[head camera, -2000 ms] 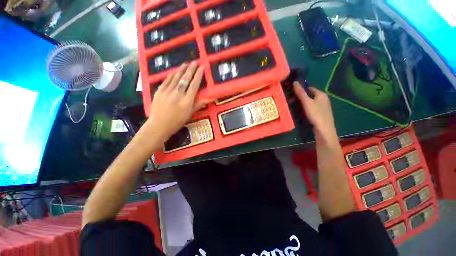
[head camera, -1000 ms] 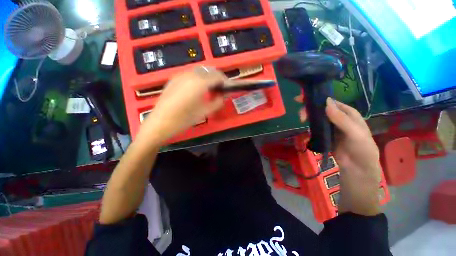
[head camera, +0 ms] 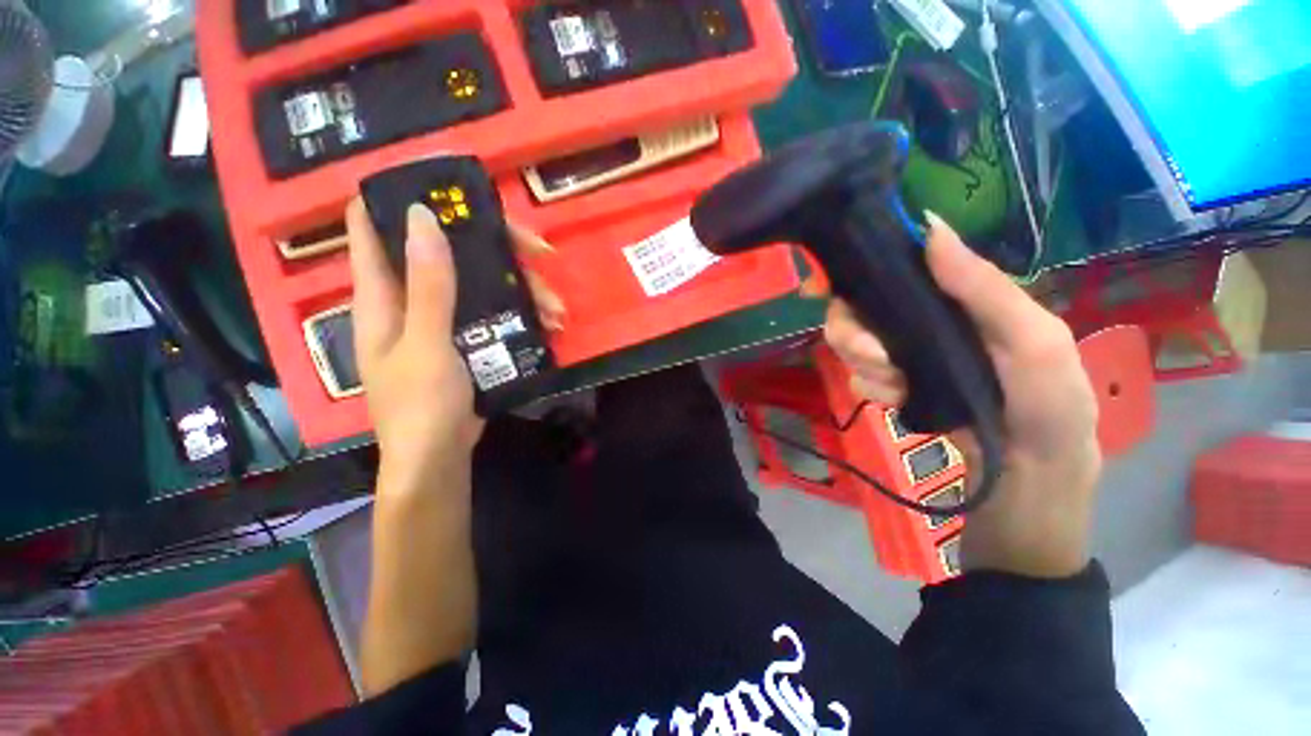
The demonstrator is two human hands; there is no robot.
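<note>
My left hand point(head camera: 417, 331) holds a keypad phone point(head camera: 467, 273), black back up, with its yellow-gold mark at the upper end and white labels at the lower end. My right hand point(head camera: 992, 388) grips a black barcode scanner point(head camera: 863, 245), its thick head pointing left toward the phone, not touching it. Below them lies a stack of red phone trays point(head camera: 611, 324). The upper tray point(head camera: 417, 144) holds phones with black backs up. The lower tray shows gold-edged phones and a white barcode label sheet point(head camera: 669, 259) in a pocket.
A second black scanner point(head camera: 187, 295) and a phone point(head camera: 199, 417) lie left. A partly cut-off fan point(head camera: 65, 122) is upper left. A mouse point(head camera: 942, 112), smartphone point(head camera: 845, 36) and monitor point(head camera: 1193, 108) are upper right. Red trays point(head camera: 187, 661) stand lower left; red stools point(head camera: 1114, 388) are right.
My left hand has picked up the phone from the lower tray and turned its back up. My right hand has taken hold of the scanner and now tilts its head left.
</note>
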